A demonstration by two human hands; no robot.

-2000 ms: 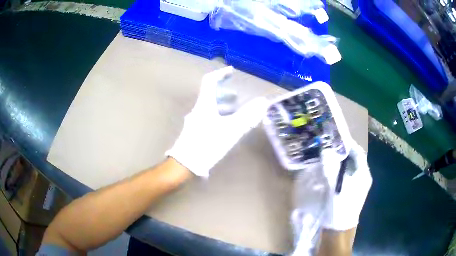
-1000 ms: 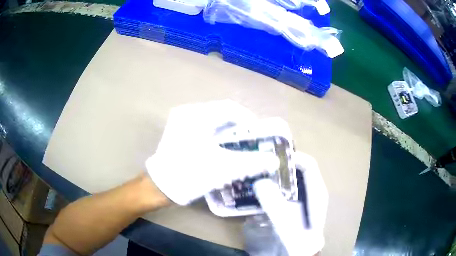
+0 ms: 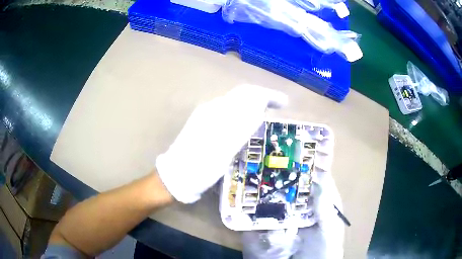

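Observation:
The open white socket housing [image 3: 227,215] is held over the cardboard mat, its inside facing up. It shows a green circuit board [image 3: 289,147], a yellow transformer [image 3: 277,161], contact strips along both sides and thin wires. My left hand [image 3: 218,141], in a white glove, lies on the housing's upper left edge; its fingertips are partly hidden. My right hand [image 3: 324,222], gloved, holds the housing's lower right side. Black tweezers [image 3: 342,215] stick out from my right hand. Clear plastic of the bagged cord [image 3: 271,245] hangs below the housing.
A cardboard mat [image 3: 126,101] lies on the dark green bench. Behind it is a blue sheet stack [image 3: 202,40] with bagged cords [image 3: 283,25] on it. Another open housing [image 3: 406,94] with a bag lies on the green conveyor at right. A dark tool with a pointed tip [image 3: 448,177] shows at the right edge.
My hands have turned the housing to face me and uncovered its inside. My left hand has moved off its middle to the upper left edge. The tweezers' visible part now points down to the right.

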